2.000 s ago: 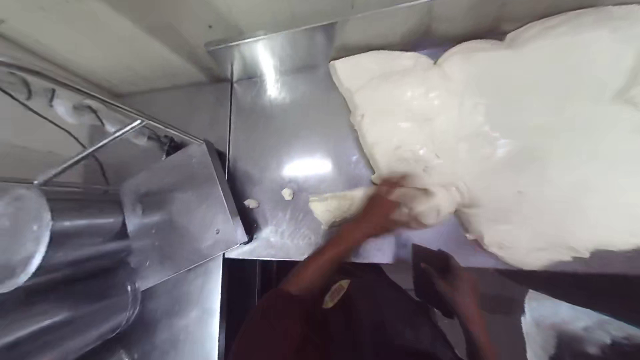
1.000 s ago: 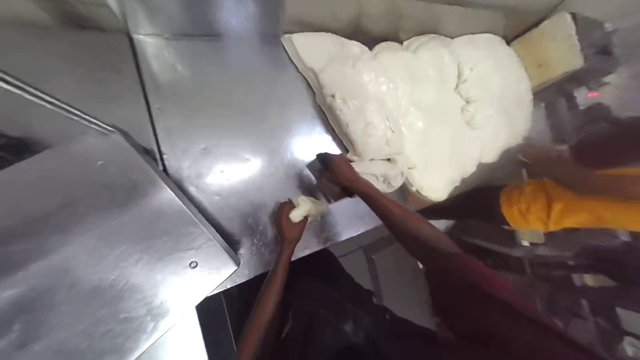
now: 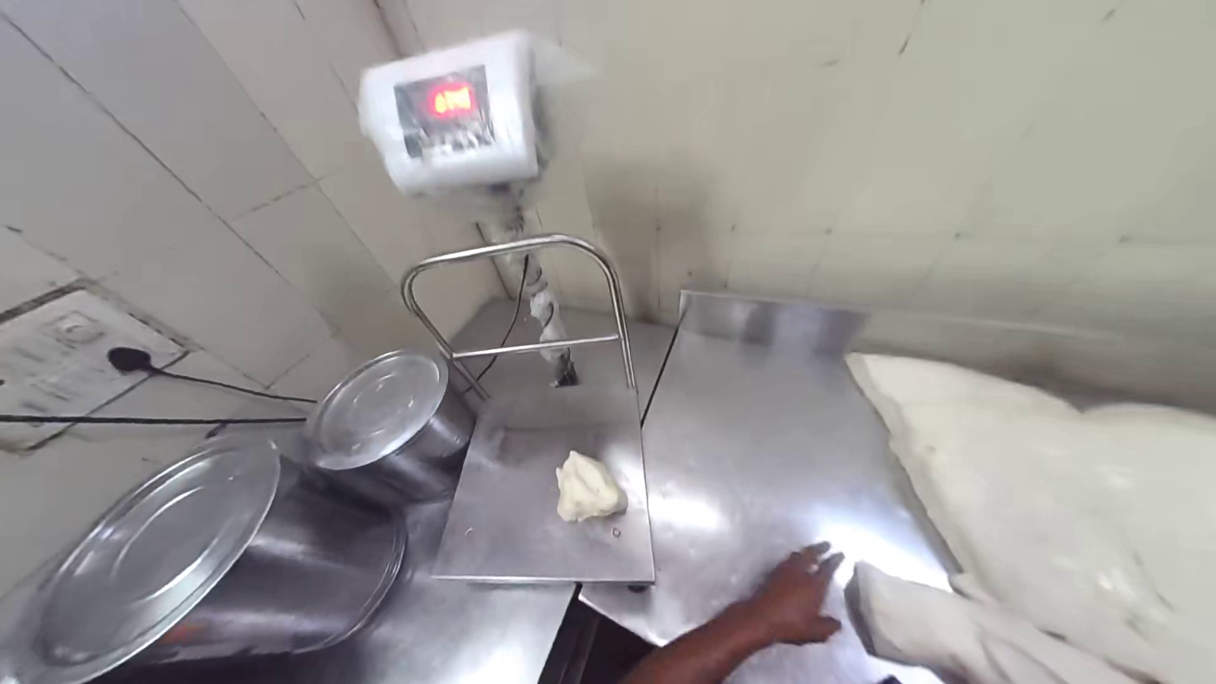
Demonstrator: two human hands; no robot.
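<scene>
My left hand (image 3: 803, 594) is low over the steel worktop (image 3: 760, 456), its fingers spread and nothing held in it. Whitish residue shows on a finger. Left of it, a lump of dough (image 3: 587, 487) rests on the steel platform (image 3: 532, 556) of a weighing scale. Just right of the hand lies a thick pale piece, apparently dough (image 3: 950, 622), with a dark left edge. The large mass of dough (image 3: 1064, 484) spreads over the right side of the worktop. My right hand does not show.
The scale's lit display head (image 3: 451, 114) stands on a wrapped post behind a tubular guard rail (image 3: 513, 249). Two lidded steel containers, a large one (image 3: 180, 541) and a smaller one (image 3: 380, 408), stand at left. A black plug and cable (image 3: 128, 359) run along the tiled wall.
My left hand held a small piece of dough a second ago and is now empty. A lump lies on the scale platform, which was bare. The view has swung up and left.
</scene>
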